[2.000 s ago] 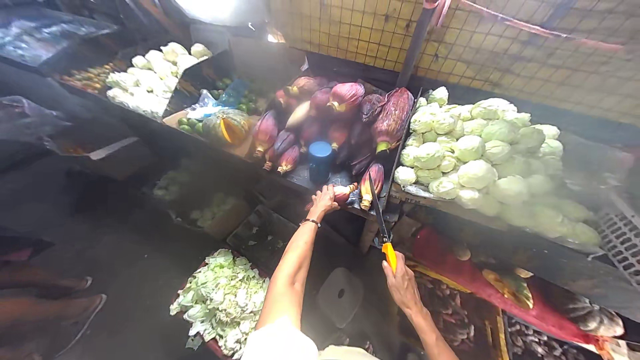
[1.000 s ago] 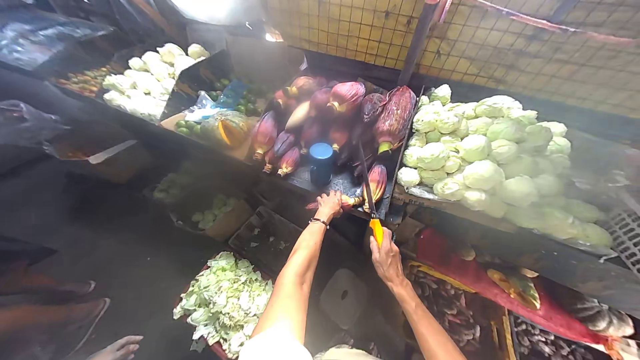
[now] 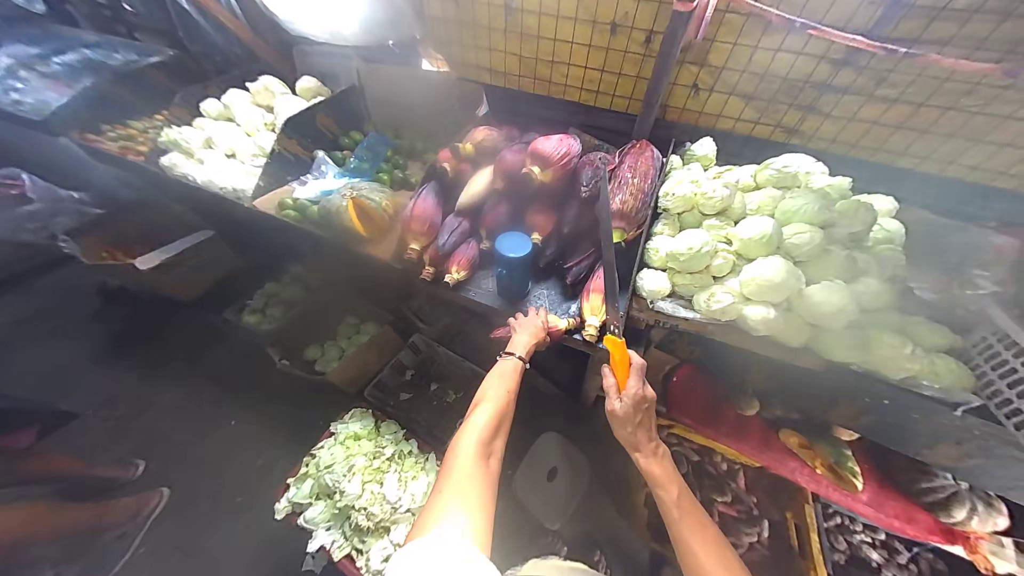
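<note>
My left hand [image 3: 530, 330] is closed around a banana blossom [image 3: 560, 326] that lies on its side at the front edge of the stall. My right hand [image 3: 632, 406] grips the orange handle of a long-bladed knife [image 3: 611, 280], its dark blade pointing up and away. Between the held blossom and the blade stands another banana blossom [image 3: 593, 304], stem end toward me. Behind my left hand is a blue cylindrical container [image 3: 513, 268]. Several more purple banana blossoms [image 3: 554, 156] are heaped at the back.
Cabbages [image 3: 770, 280] fill the bin at right. White vegetables [image 3: 232, 140], green fruit and a cut squash [image 3: 368, 218] are at left. Below sit a basket of leaf trimmings [image 3: 360, 488], a black crate [image 3: 424, 382] and a plastic stool [image 3: 552, 480]. Another person's feet [image 3: 88, 512] show at lower left.
Two seconds ago the knife was held lower and farther right, away from the blossom in my left hand; it has since come up closer to it. A hand seen at lower left one second ago is gone.
</note>
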